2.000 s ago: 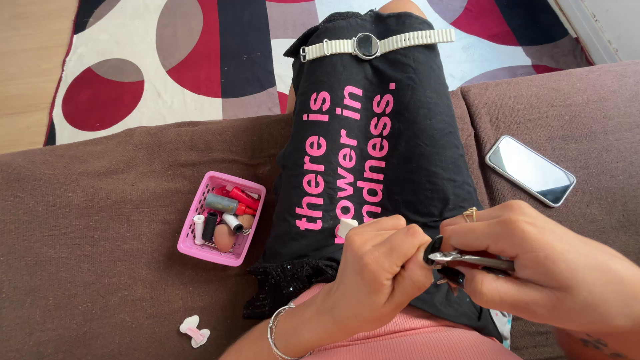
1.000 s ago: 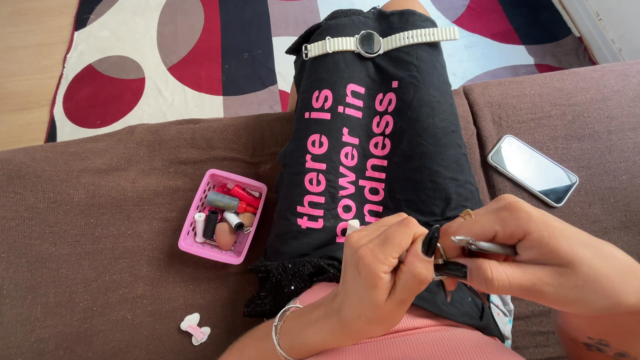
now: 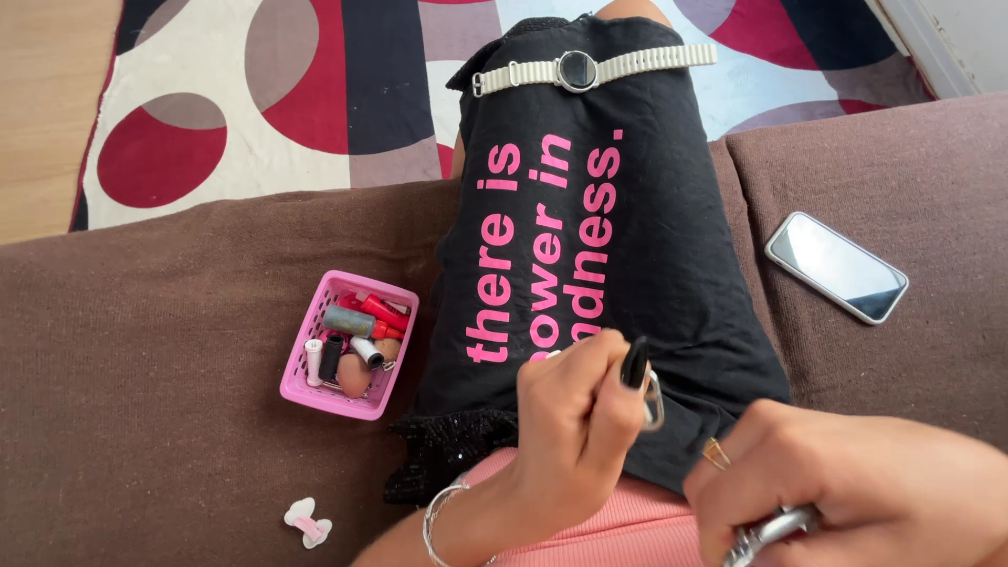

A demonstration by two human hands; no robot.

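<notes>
My left hand (image 3: 579,425), with long black nails and a silver bangle, is closed in a fist above the black printed cloth (image 3: 661,236) on my lap. A small metal loop (image 3: 654,402) sticks out at its right side, and a bit of something white shows at its knuckles; the rest is hidden by the fingers. My right hand (image 3: 835,480), with a gold ring, is lower right, apart from the left. It grips a silver metal hand tool (image 3: 776,535), partly cut off by the bottom edge and blurred.
A pink plastic basket (image 3: 291,370) of nail polish bottles and small items sits on the brown couch at left, with a white and pink bow (image 3: 307,523) below it. A smartwatch (image 3: 577,72) lies across the cloth near my knees. A phone (image 3: 836,268) rests at right.
My right hand has moved down and right, away from my left hand, with the metal tool in it. Earlier both hands were together. The metal loop now shows beside my left hand.
</notes>
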